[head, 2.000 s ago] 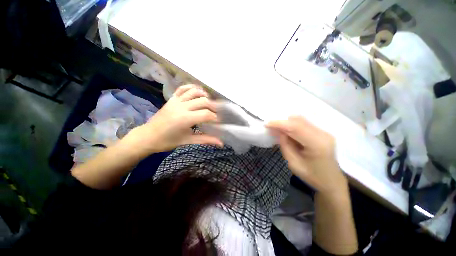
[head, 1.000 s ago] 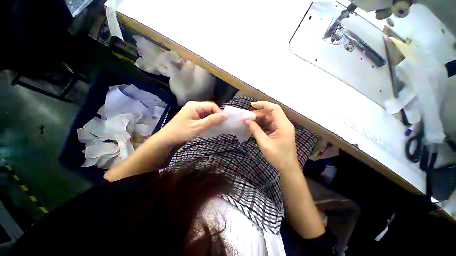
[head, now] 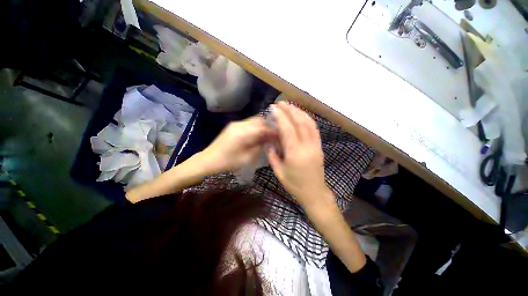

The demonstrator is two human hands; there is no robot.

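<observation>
My left hand (head: 240, 141) and my right hand (head: 296, 151) meet above the checked lap, in front of the table edge. The fingers are blurred. A sheer white fabric piece (head: 250, 172) hangs below my left hand, mostly hidden by the hands. My left fingers are closed on it. My right hand covers the upper part of the piece, and its fingertips lie over those of my left hand. Whether my right fingers grip the fabric cannot be seen.
The white table (head: 324, 75) holds the needle plate area (head: 417, 36), dark snips (head: 472, 75), white strips (head: 509, 95) and black-handled shears (head: 499, 172) at right. A dark blue bin (head: 87, 151) with white cut pieces (head: 139, 136) stands lower left. A white bundle (head: 223, 84) hangs under the table edge.
My hands have come in from the table edge over the lap and closed together. My right hand has turned over the fabric, which now shows less. The view has shifted, moving the machine toward the upper right.
</observation>
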